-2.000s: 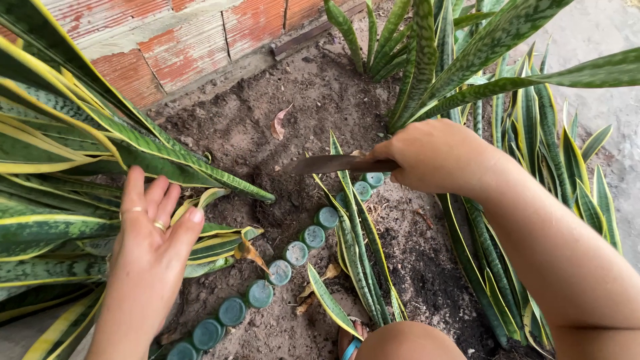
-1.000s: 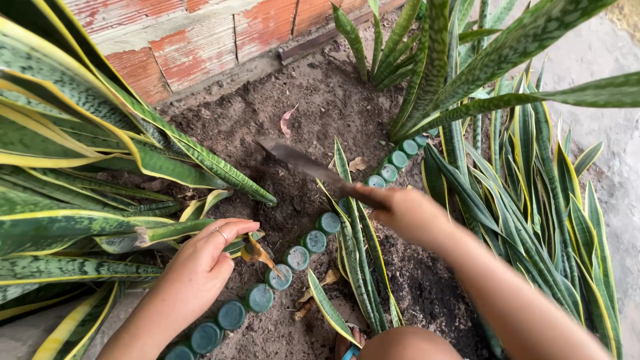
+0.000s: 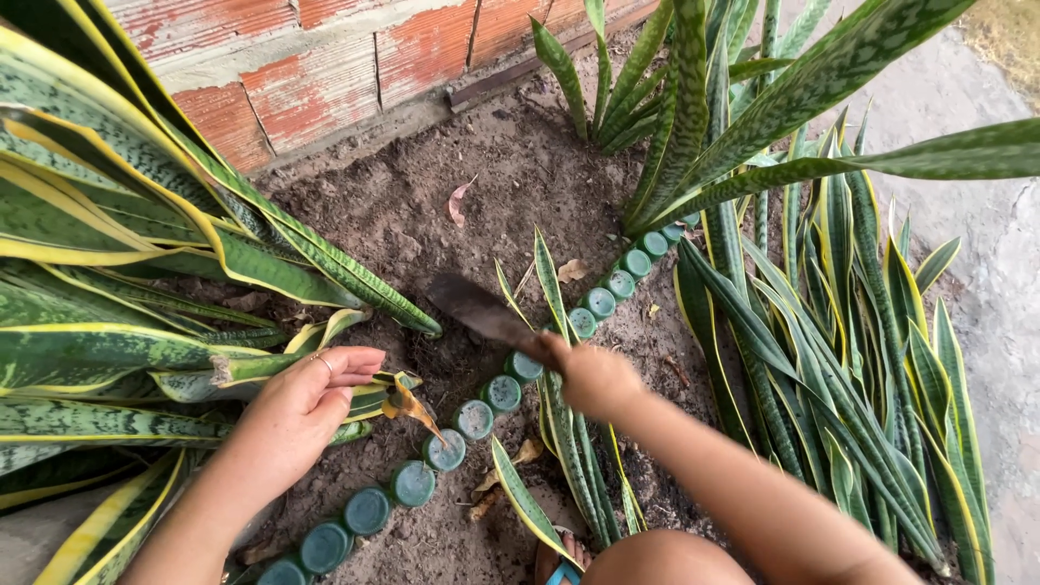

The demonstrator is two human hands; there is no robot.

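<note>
My right hand (image 3: 597, 375) grips the handle of a wide, dark metal blade, seemingly a machete or large knife (image 3: 483, 310), its tip pointing left over the loose soil (image 3: 382, 203). At the left, my left hand (image 3: 313, 394), with a ring on one finger, has its fingers curled beside the snake plant leaves (image 3: 106, 357); whether it grips one is unclear. A dry brown leaf tip (image 3: 410, 406) hangs just right of its fingers. Under the blade runs a row of upturned green bottles (image 3: 474, 419) set in the soil.
A brick wall (image 3: 317, 77) borders the soil at the back. More snake plants (image 3: 674, 130) rise at the upper right, and a thick clump (image 3: 853, 349) leans over at the right beside grey concrete (image 3: 987, 268). A narrow-leafed plant (image 3: 573, 455) stands close to my knee (image 3: 666, 561).
My left hand, fingers spread two seconds ago, has moved down and its fingers have curled in among the leaves. The right hand with the blade has moved lower.
</note>
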